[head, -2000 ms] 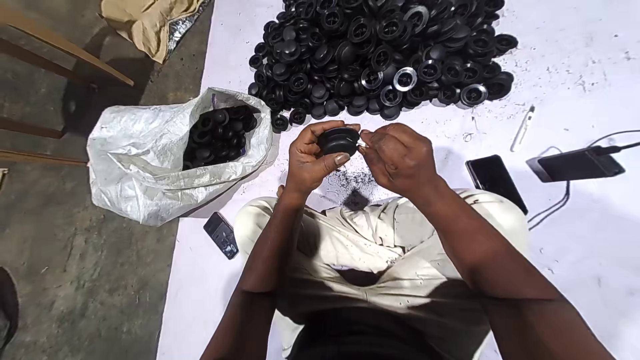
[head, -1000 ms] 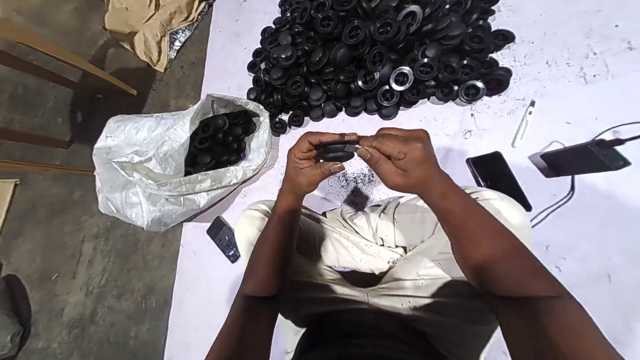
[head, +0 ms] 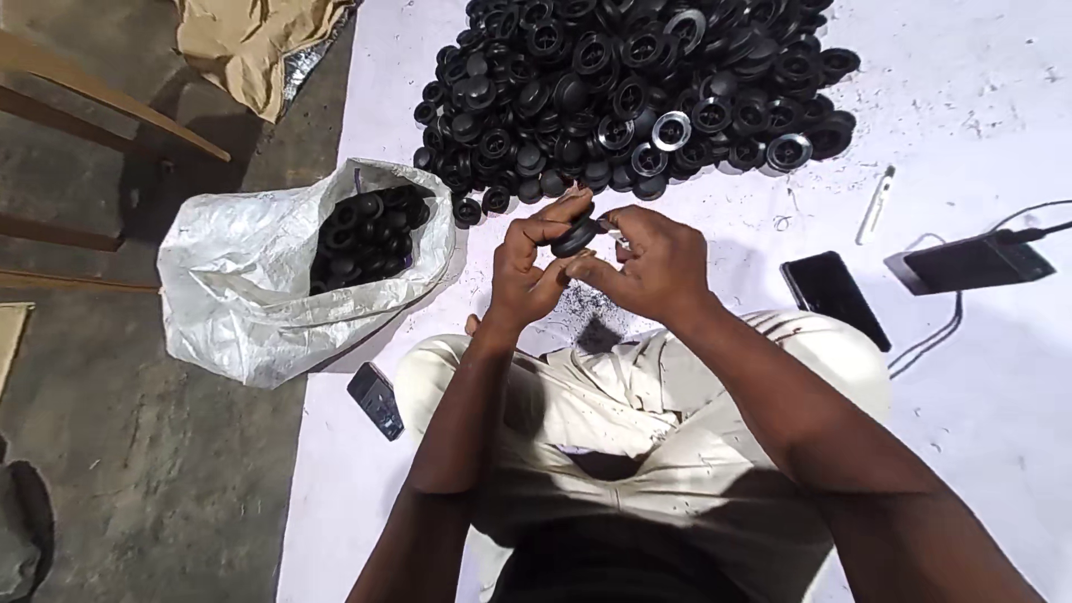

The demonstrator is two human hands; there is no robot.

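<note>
A round, grooved black part (head: pixel 574 238), rubber or plastic, is pinched between the fingers and thumb of my left hand (head: pixel 532 260). My right hand (head: pixel 657 261) meets it from the right and grips a small, light-coloured tool (head: pixel 618 235), mostly hidden by the fingers; its tip is at the part's edge and its kind cannot be told. Beyond the hands lies a large heap of similar black round parts (head: pixel 590 92), some with shiny rims. Fine dark shavings (head: pixel 596 306) are scattered on the white sheet below the hands.
A white woven sack (head: pixel 243 276) at left holds more black parts. One phone (head: pixel 375 402) lies by my left knee, another (head: pixel 835 299) by my right. Farther right are a cabled dark device (head: pixel 976 264) and a white pen-like cutter (head: pixel 876 205). Wooden legs (head: pixel 109 92) and brown wrapping (head: pixel 251 42) are upper left.
The black part has been tilted in my left hand, from nearly flat a second ago to a steeper slant. My right hand stays close against it.
</note>
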